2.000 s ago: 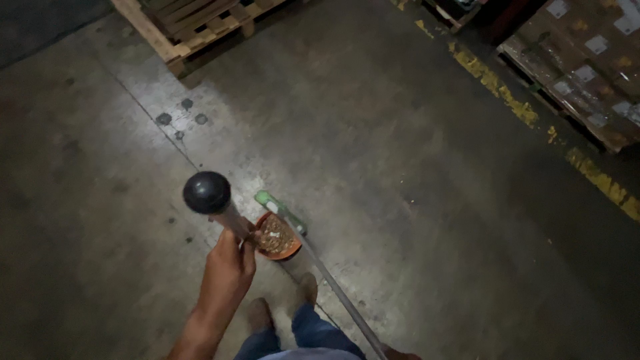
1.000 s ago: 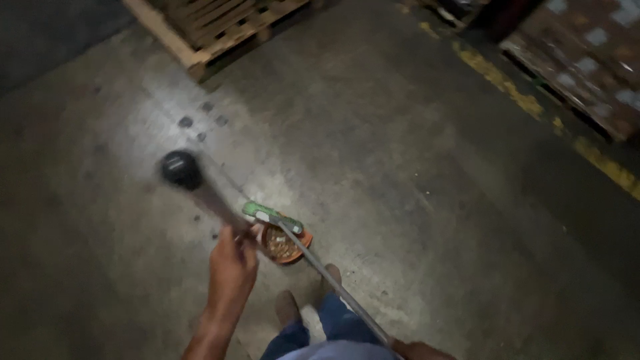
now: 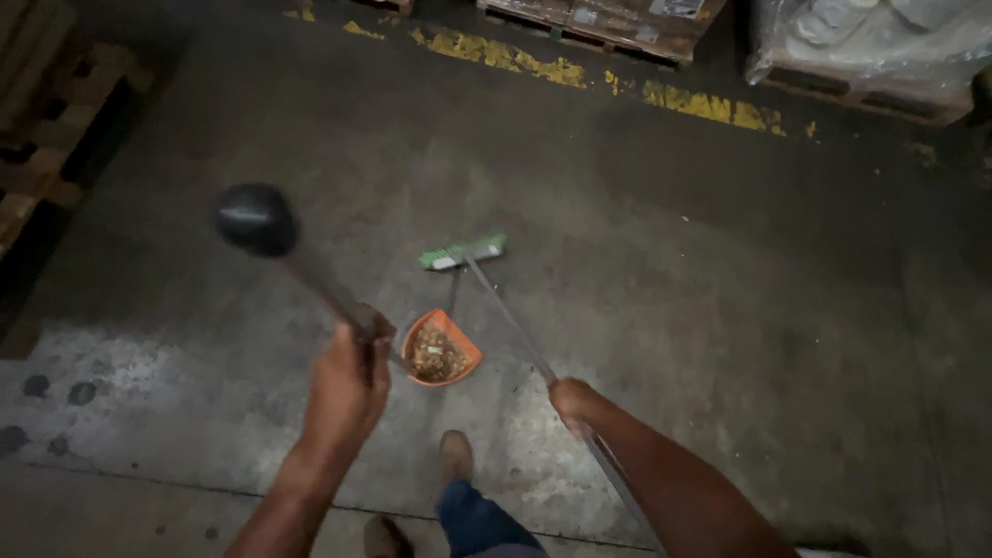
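My left hand (image 3: 360, 349) is closed around a long handle (image 3: 314, 280) topped by a black rounded knob (image 3: 257, 220). That handle runs down to an orange dustpan (image 3: 463, 338), which holds a heap of brownish debris (image 3: 435, 353). My right hand (image 3: 575, 401) grips the grey pole (image 3: 511, 318) of a push broom. The broom head (image 3: 463, 253), green-bristled with a pale block, is on the floor beyond the dustpan, apart from it.
Wooden pallets (image 3: 58, 147) stand at the left. Wrapped boxes on a pallet (image 3: 604, 27) and a plastic-wrapped load (image 3: 883, 39) stand beyond a worn yellow floor line (image 3: 504, 56). Small bits (image 3: 685, 219) dot the concrete at the right.
The broom head has moved from beside the dustpan to the floor beyond it. My right hand has come well into view on the pole. The view has turned to the right.
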